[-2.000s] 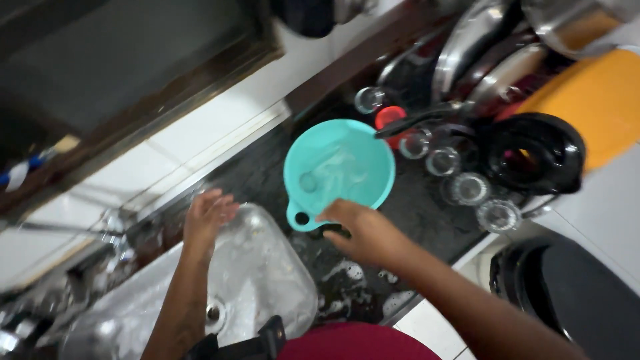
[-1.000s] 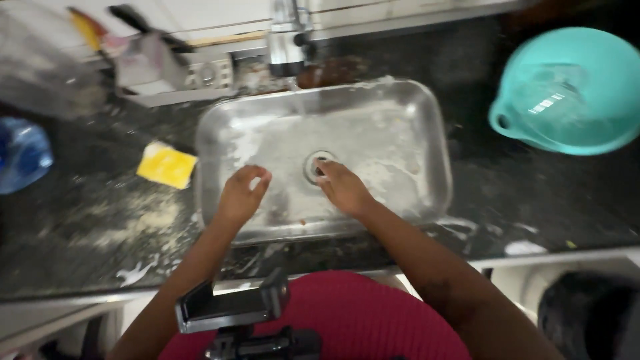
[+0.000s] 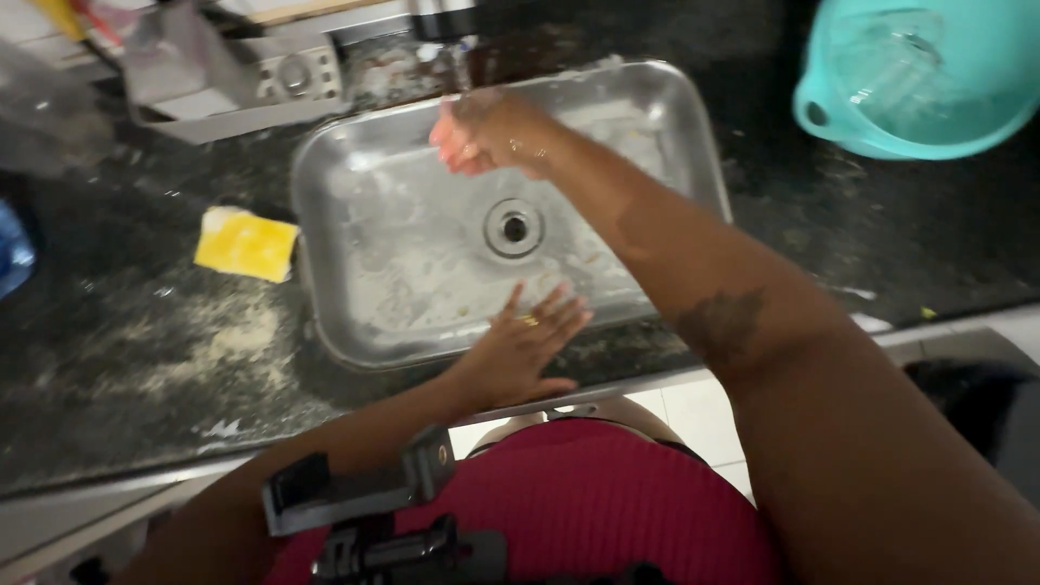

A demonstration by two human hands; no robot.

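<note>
My right hand (image 3: 491, 134) is under the running water of the faucet (image 3: 443, 20), over the back of the stainless steel sink (image 3: 390, 260). Its fingers are wet and partly hidden by blur, and I see no object in it. Over the sink's front edge, my left hand (image 3: 520, 349) is spread palm down with nothing in it; a ring shows on one finger. The drain (image 3: 513, 228) lies between the two hands. A yellow sponge (image 3: 246, 245) rests on the dark counter, just left of the sink.
A turquoise plastic bowl (image 3: 959, 138) with clear glassware (image 3: 902, 73) in it sits at the back right. At the back left stands a sink caddy (image 3: 236, 118). A blue object (image 3: 12, 248) shows at the left edge. A phone mount (image 3: 357, 496) juts out before my chest.
My right hand has moved from near the drain back to the faucet, where water now runs. My left hand has moved right to the sink's front edge, its fingers now spread.
</note>
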